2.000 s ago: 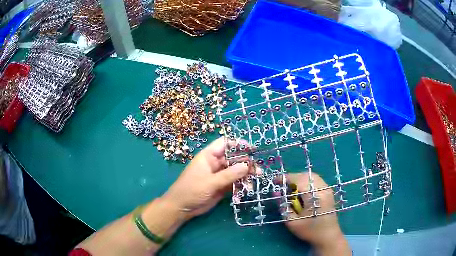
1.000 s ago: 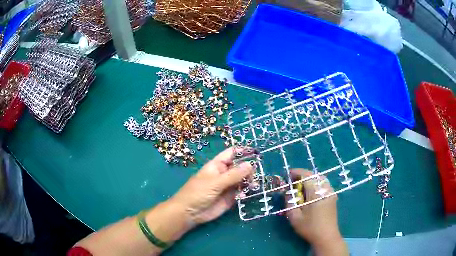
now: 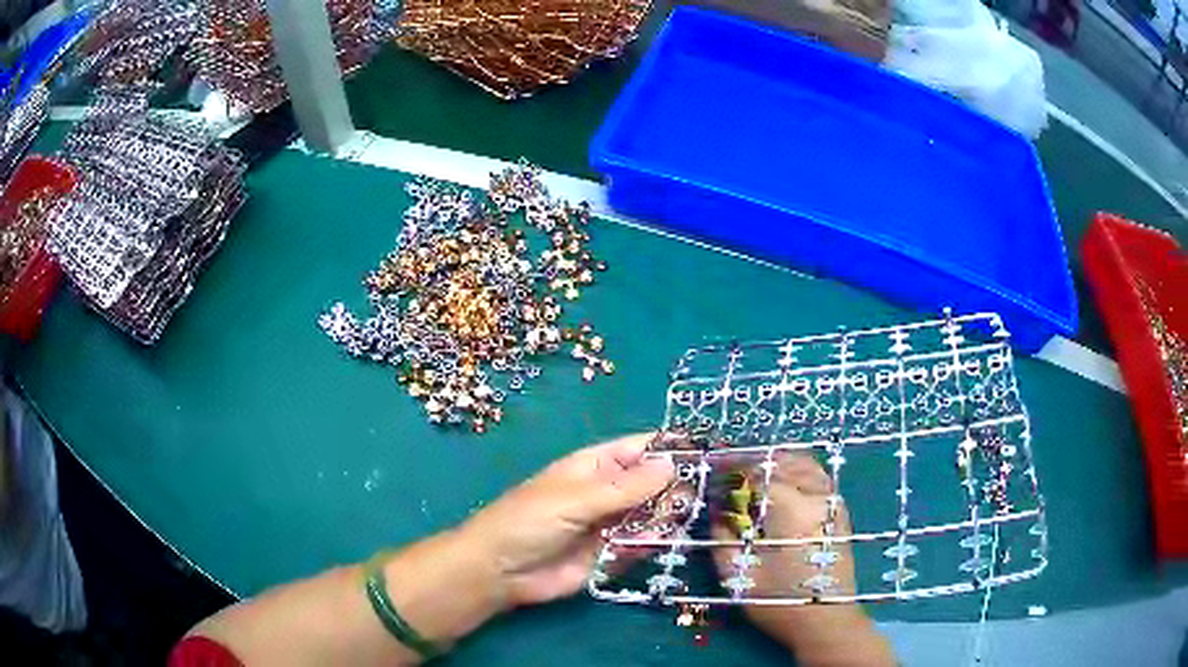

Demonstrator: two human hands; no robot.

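A silver plated sprue frame (image 3: 865, 435) is held tilted above the bench, with rows of small parts in its upper half and mostly bare bars lower down. My left hand (image 3: 586, 515) grips its left edge, with a few small parts by the fingers. My right hand (image 3: 795, 528) is behind the frame, closed around nippers (image 3: 740, 503) whose yellow part shows; the blades are hard to make out. A pile of silver and copper-gold plated parts (image 3: 469, 300) lies on the bench left of the frame. A few copper-gold parts (image 3: 692, 615) show just below the frame's lower edge.
A blue plastic tray (image 3: 834, 156) stands behind the frame. Red trays (image 3: 1146, 352) with parts are at far right and far left. Stacked silver frames (image 3: 143, 215) lie at left. A metal post (image 3: 310, 78), copper-gold frames (image 3: 521, 39) and a whitish plastic bag (image 3: 971, 65) are at the back.
The frame has been lowered and tilted flatter, uncovering the blue tray's front edge. Both hands have moved slightly lower. Copper-gold parts now show below the frame.
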